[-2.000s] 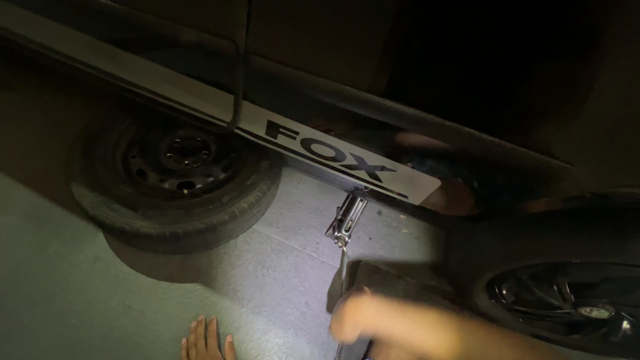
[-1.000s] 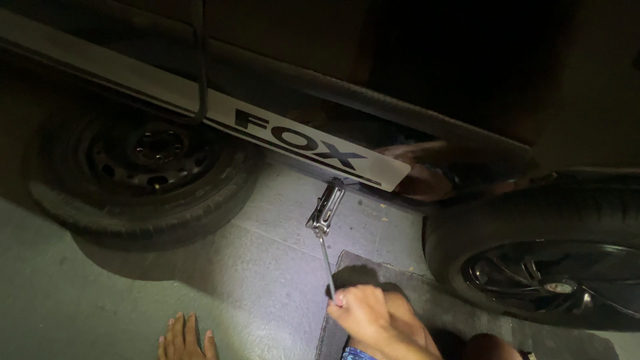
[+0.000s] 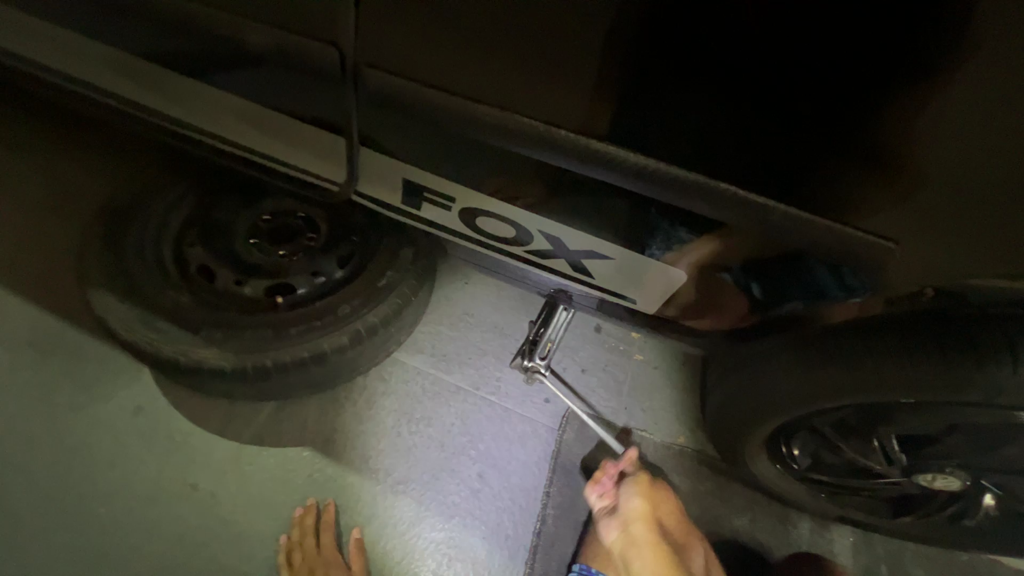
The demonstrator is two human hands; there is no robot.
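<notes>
My right hand point(image 3: 620, 496) is closed around the end of a metal crank handle point(image 3: 580, 412), low and right of the middle. The handle runs up and left to a metal car jack point(image 3: 546, 332), whose top meets the underside of the car's sill below a pale sill strip point(image 3: 512, 232) lettered FOX. The jack's foot is hard to make out. My left hand point(image 3: 320, 544) lies with fingers spread on the floor at the bottom edge, holding nothing.
A loose wheel with a steel rim point(image 3: 280, 272) lies on the floor at left, partly beneath the car's side. At right is a wheel with a dark spoked rim point(image 3: 880, 472). A dark mat point(image 3: 564, 496) lies near my right arm. The car body point(image 3: 600, 152) overhangs above.
The crank handle has swung, its held end now further right of the jack. My right hand has moved with it. My left hand stays on the floor.
</notes>
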